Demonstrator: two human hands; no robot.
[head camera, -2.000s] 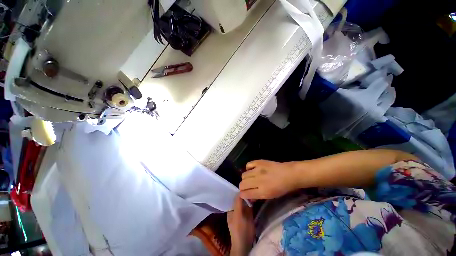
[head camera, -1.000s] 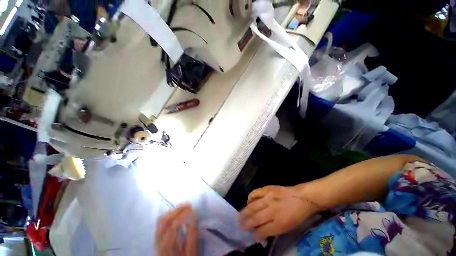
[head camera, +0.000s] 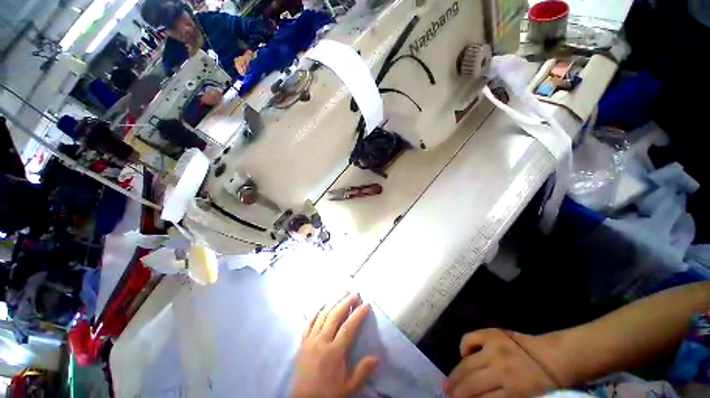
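Note:
A pale blue-white fabric panel (head camera: 233, 334) lies over the machine table, washed out by the lamp near the needle area. My left hand (head camera: 335, 350) lies palm down on the panel with its fingers apart. My right hand (head camera: 494, 365) is curled at the panel's near edge, its fingertips partly hidden at the frame's bottom. The cream sewing machine (head camera: 311, 148), marked "Nanbang", stands beyond. The presser foot and needle are lost in the glare.
Dark red thread snips (head camera: 356, 191) lie by the machine base, beside a black lump with cords (head camera: 377, 148). White strips (head camera: 537, 124) hang near the handwheel (head camera: 472, 60). A red tin (head camera: 547, 19) is at the far end. Another person (head camera: 183, 35) sits at a machine behind.
The view has swung up, showing more of the machine and workshop. My left hand has come from beside my right hand onto the panel. My right hand stays at the near edge.

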